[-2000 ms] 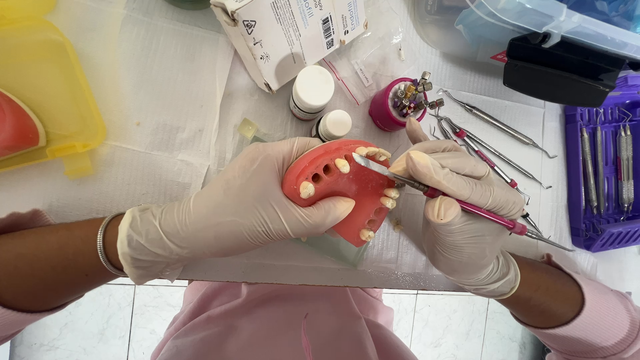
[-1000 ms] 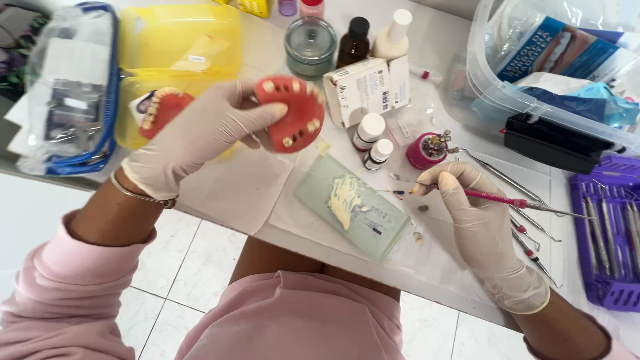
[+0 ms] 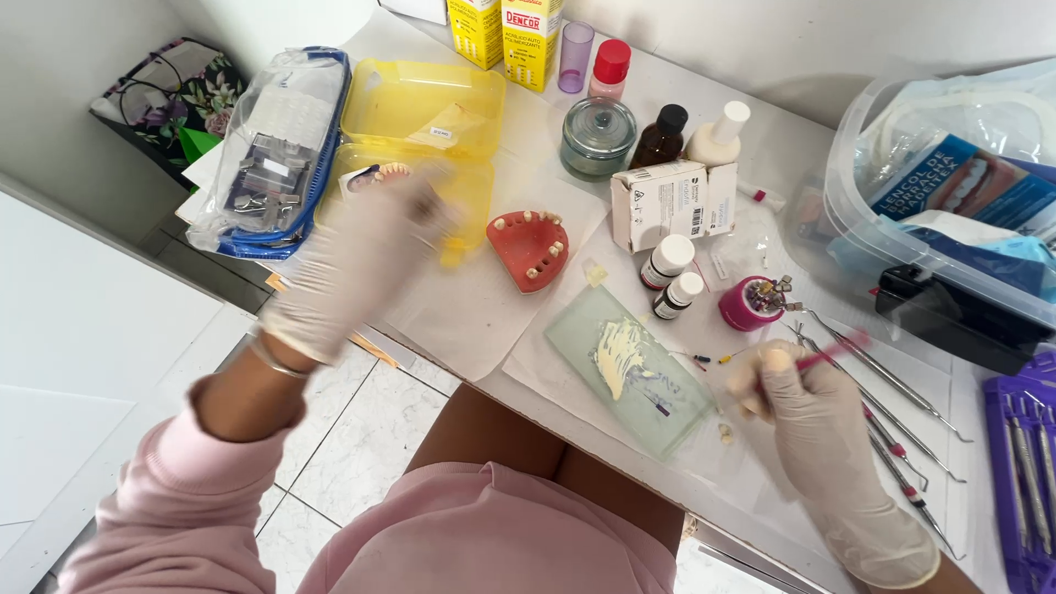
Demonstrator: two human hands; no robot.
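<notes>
My gloved left hand, blurred, is over the front part of the open yellow plastic box; its fingers are too blurred to tell whether they hold anything. A second dental model shows partly behind it in the box. The red dental arch model with several teeth lies on the paper-covered table, right of that hand. My gloved right hand holds a dental instrument with a pink handle, blurred, right of the glass slab, which bears smeared cream-coloured paste.
White-capped bottles, a small carton and a pink file holder stand behind the slab. Metal hand instruments lie at the right, beside a purple instrument tray. A clear plastic bin is at the back right, a glass jar at the back.
The dental model left my left hand and now lies on the table. My left hand moved from it to over the yellow box. The right hand still holds the pink instrument.
</notes>
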